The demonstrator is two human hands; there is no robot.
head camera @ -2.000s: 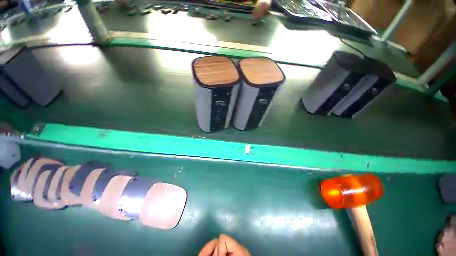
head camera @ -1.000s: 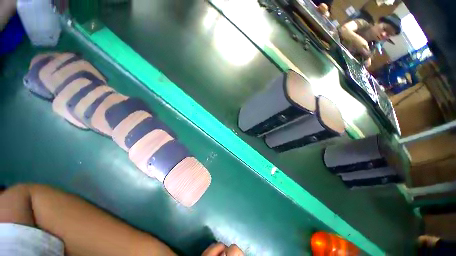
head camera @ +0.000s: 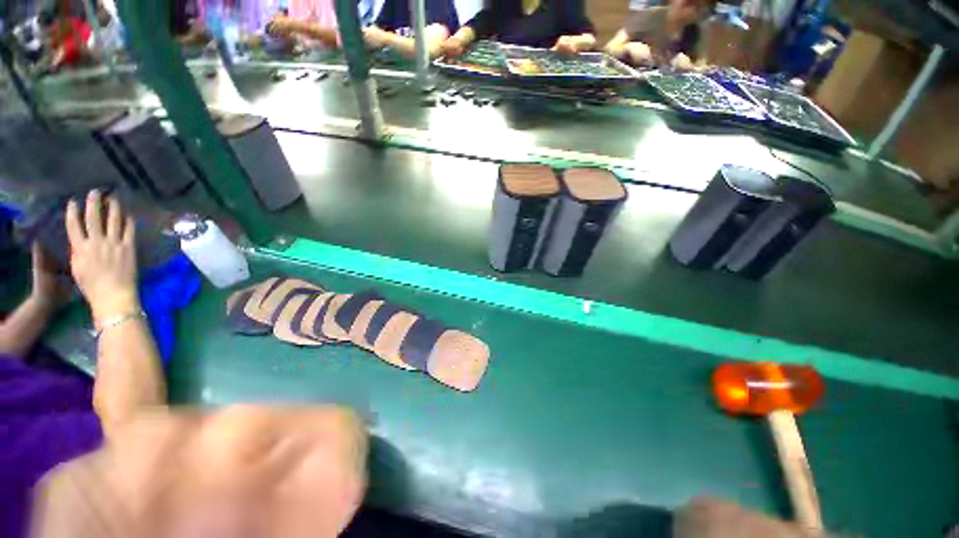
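A fanned row of end caps, alternating brown and dark, lies on the green bench, and its last wood-grain cap [head camera: 460, 360] is at the right end. A mallet with an orange head [head camera: 769, 390] and pale handle lies on the bench at the right. My left hand [head camera: 210, 475] is large and blurred at the lower left, in front of the row; its fingers cannot be made out. My right hand [head camera: 736, 521] is blurred and cut off by the bottom edge, left of the mallet handle. Neither hand touches the caps or the mallet head.
Two speakers with wood-grain tops [head camera: 529, 215] stand on the conveyor belt, with dark-topped speakers [head camera: 726, 221] to the right and others at left. A green rail [head camera: 631, 314] divides belt and bench. A neighbour's arm [head camera: 110, 273], blue cloth [head camera: 168, 299] and white bottle [head camera: 213, 252] are at left.
The view has swung and levelled. My left hand has risen large into the lower left. My hands, close together two seconds ago, are now far apart. The mallet still lies on the bench.
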